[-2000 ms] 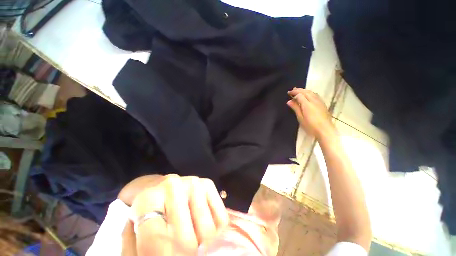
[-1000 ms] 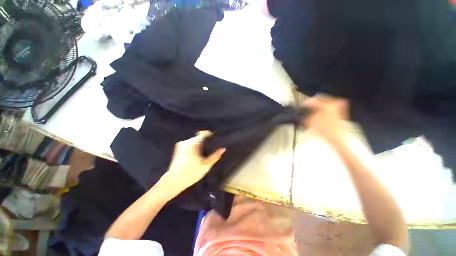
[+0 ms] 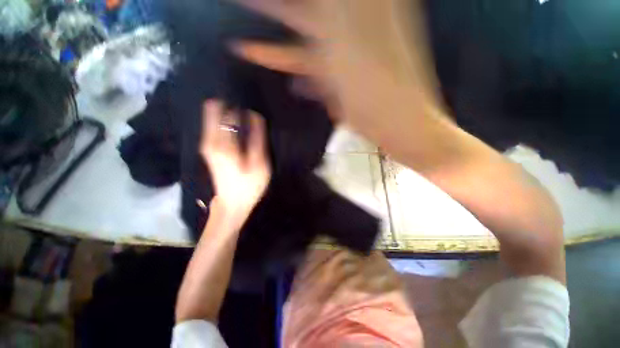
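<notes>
The dark garment (image 3: 285,183) lies bunched on the table and hangs over its front edge, with a folded part sticking out to the right. A small shiny button (image 3: 202,204) shows at its left side. My left hand (image 3: 234,160), with a ring, has its fingers and thumb pressed into the cloth and grips it. My right hand (image 3: 347,61) is large and blurred, raised close to the camera over the garment's upper part and partly cut off by the top edge. Whether it holds cloth cannot be told.
A white table (image 3: 435,217) with a worn yellowish edge curves across the view. A black fan (image 3: 30,102) and a black frame (image 3: 61,166) stand at left, beside a whitish crumpled heap (image 3: 126,64). A large dark cloth pile (image 3: 523,75) is at right. Dark cloth lies below the table at left.
My right hand has moved from the right side up and across over the garment. The garment is gathered and turned. My left hand has moved up and into the cloth.
</notes>
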